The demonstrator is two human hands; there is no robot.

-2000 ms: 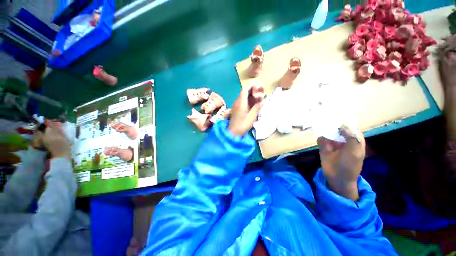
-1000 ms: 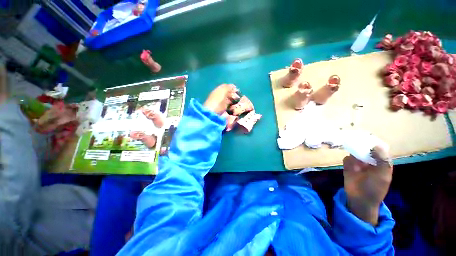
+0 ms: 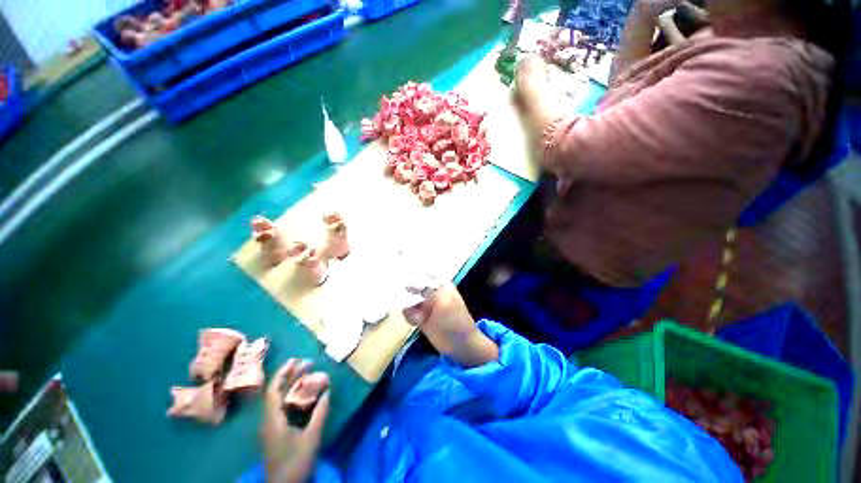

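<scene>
My left hand (image 3: 295,424) holds a pinkish-brown ornament body (image 3: 307,389) near the bench's front edge. My right hand (image 3: 442,319) holds a crumpled white rag (image 3: 415,291) at the mat's near edge; whether a bottle is inside it cannot be told. Three ornament bodies (image 3: 336,236) stand upright on the cardboard mat (image 3: 453,222). Several more bodies (image 3: 215,354) lie in a loose pile on the teal bench, left of the mat. More white tissue (image 3: 345,316) lies on the mat between the standing bodies and my right hand.
Red-pink flower heads (image 3: 436,141) are heaped on the mat's far side. A spare glue bottle (image 3: 334,141) lies beside them. A co-worker (image 3: 661,160) sits at right. A green crate (image 3: 812,391) with reddish pieces is at lower right. Blue trays (image 3: 245,61) stand across the belt.
The view has swung to the right. My left hand has come away from the loose pile with a body in it. The three standing bodies remain on the mat.
</scene>
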